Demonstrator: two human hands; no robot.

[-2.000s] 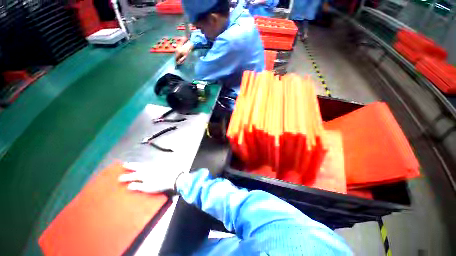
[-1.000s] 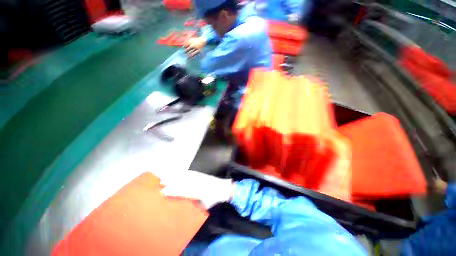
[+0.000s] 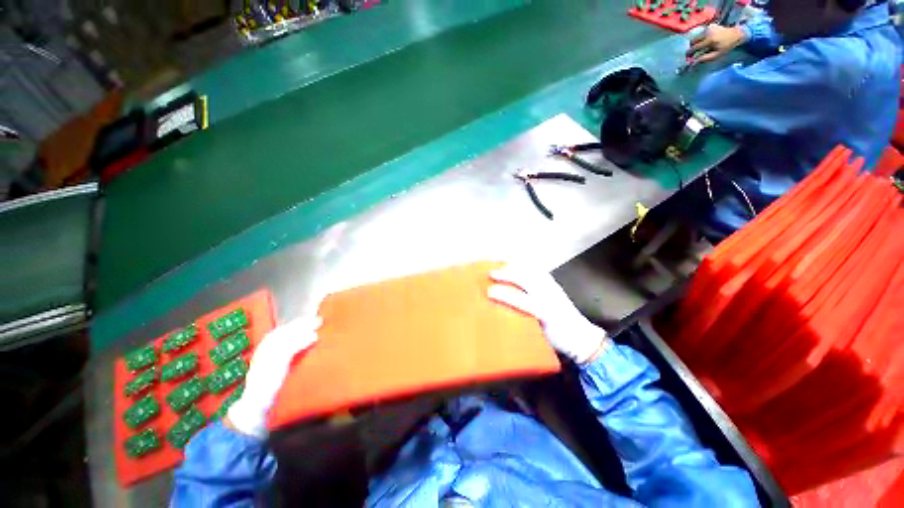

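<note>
An orange-red foam pad point(image 3: 411, 342) lies flat in front of me at the bench edge, with no boards on it. My left hand point(image 3: 278, 369), in a white glove, grips its left edge. My right hand point(image 3: 545, 310), also gloved in white, grips its right far corner, fingers on top. At the left, another red foam pad point(image 3: 268, 310) carries rows of small green circuit boards point(image 3: 179, 367); my left forearm is beside it.
Two dark-handled cutters point(image 3: 548, 181) lie open on the metal bench top point(image 3: 426, 220). A black object point(image 3: 639, 129) stands behind them. The green conveyor point(image 3: 327, 149) runs beyond. Red foam sheets point(image 3: 793, 317) stand in a bin at right. A person in blue works at upper right.
My view has turned left, bringing the board-filled pad and my left hand into sight. The plain pad is now held between both hands, squarely in front of me.
</note>
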